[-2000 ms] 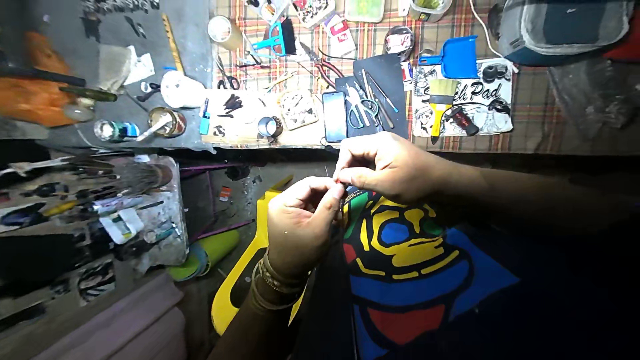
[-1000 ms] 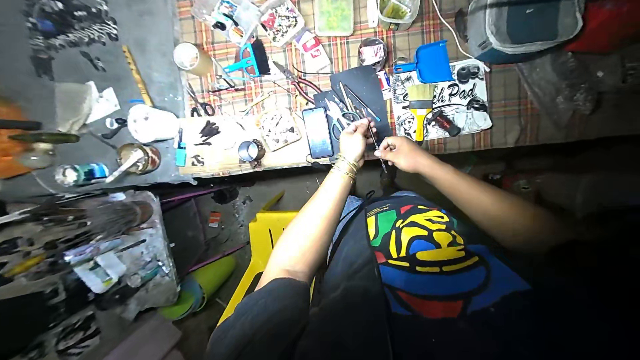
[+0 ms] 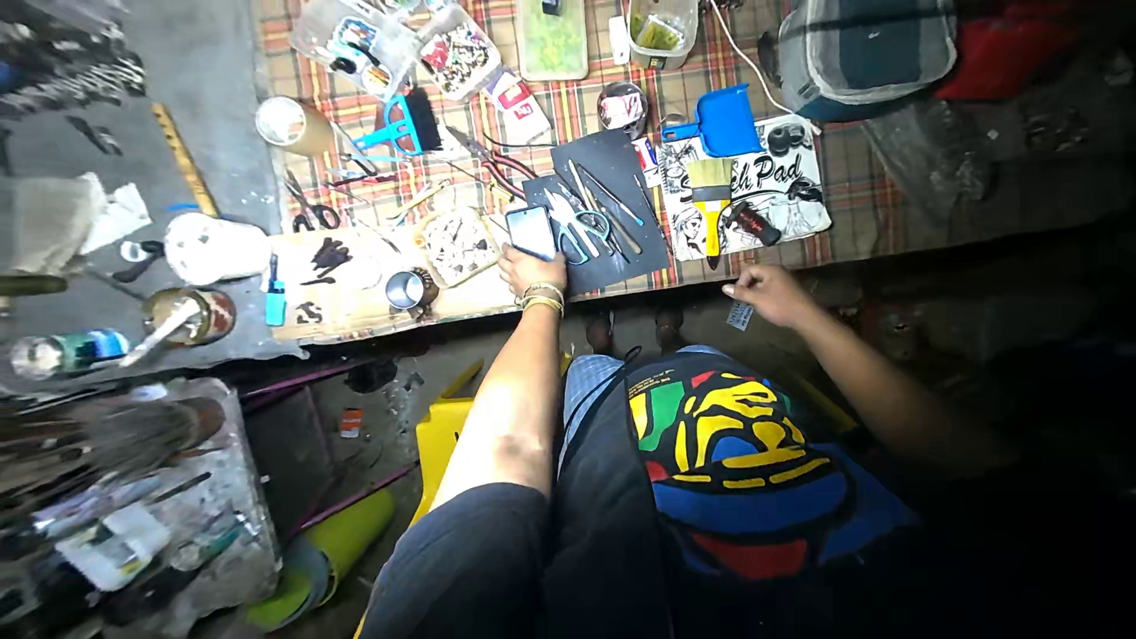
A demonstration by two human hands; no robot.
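Observation:
My left hand (image 3: 535,271) is at the smartphone (image 3: 531,232), its fingers around the phone's lower edge on the table. Whether it grips the phone is hard to tell. Right of the phone, scissors (image 3: 581,232) and several thin tools lie on a black sheet (image 3: 621,164). My right hand (image 3: 770,295) is off the table's front edge, thumb and fingertips together; whether something small is between them is not visible. Above it a flat paintbrush with a yellow handle (image 3: 710,209) and a dark small bottle (image 3: 753,224) rest on a sketch pad (image 3: 803,209).
Pliers with red handles (image 3: 504,169), a blue dustpan (image 3: 728,122), a tray of small pieces (image 3: 459,244) and a metal cup (image 3: 410,289) stand or lie on the table. A paint-stained surface (image 3: 226,497) is at lower left, near a yellow chair (image 3: 437,444).
My hands were together two seconds ago and are now apart. My left hand has moved to the phone; my right hand has moved right, away from the left. The view has shifted.

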